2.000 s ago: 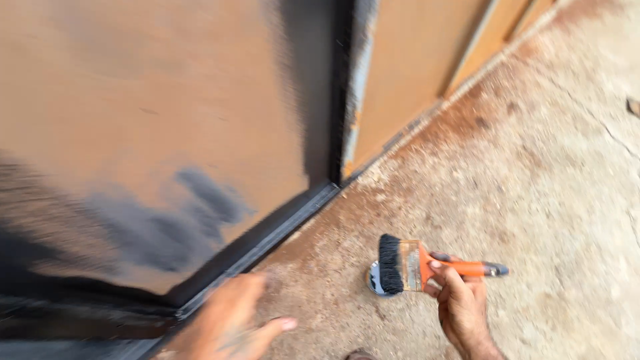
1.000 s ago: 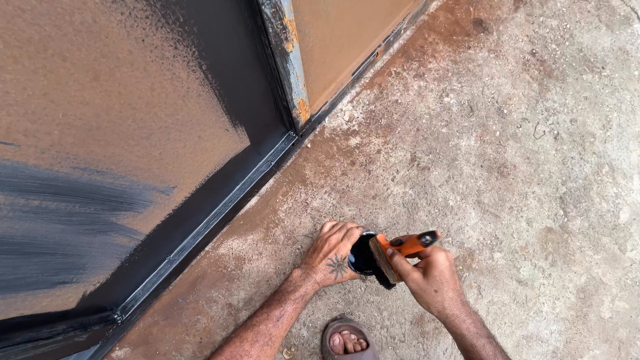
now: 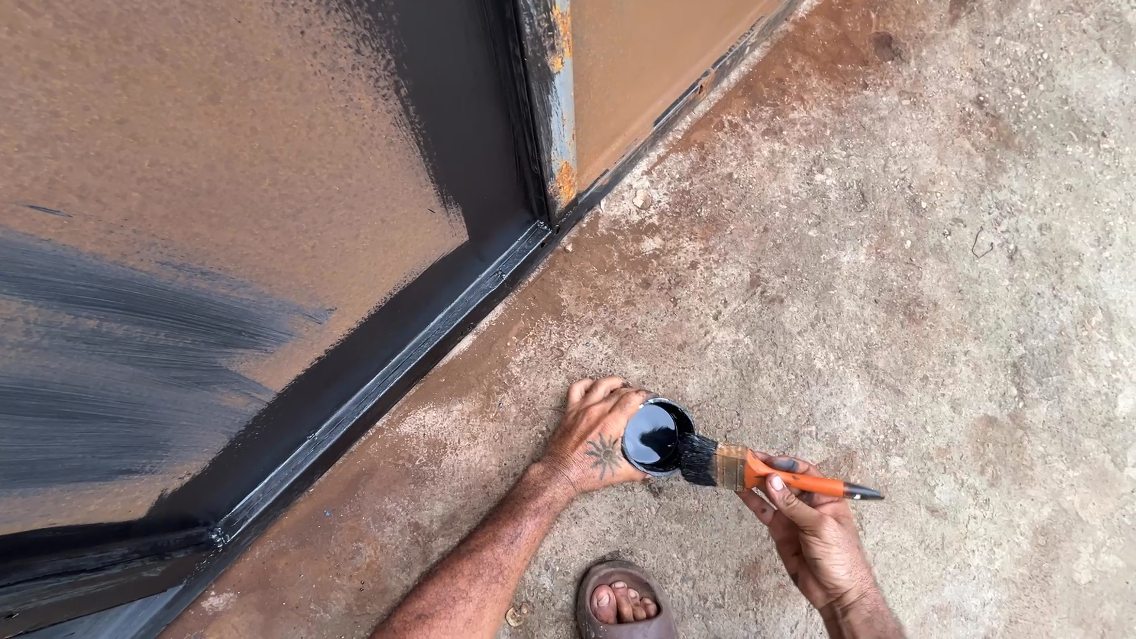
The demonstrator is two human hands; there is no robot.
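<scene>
A small round can of black paint (image 3: 652, 437) is held by my left hand (image 3: 599, 439), whose fingers wrap its left side. My right hand (image 3: 812, 524) grips a flat paintbrush (image 3: 799, 480) by its orange handle. The brush lies level, its black, paint-wet bristles against the can's right rim. To the left stands a brown metal panel (image 3: 266, 160) with black paint along its lower and right edges and loose dark strokes at the lower left.
A metal post (image 3: 562, 106) with rust spots and bare grey patches divides the panel from another brown panel (image 3: 648, 80). Rough concrete ground (image 3: 932, 311) with reddish stains runs along their base. My foot in a brown sandal (image 3: 626, 603) is at the bottom.
My left hand, free two seconds ago, took hold of the can. The brush was dipped into the can one second ago; its bristles have come up to the right rim.
</scene>
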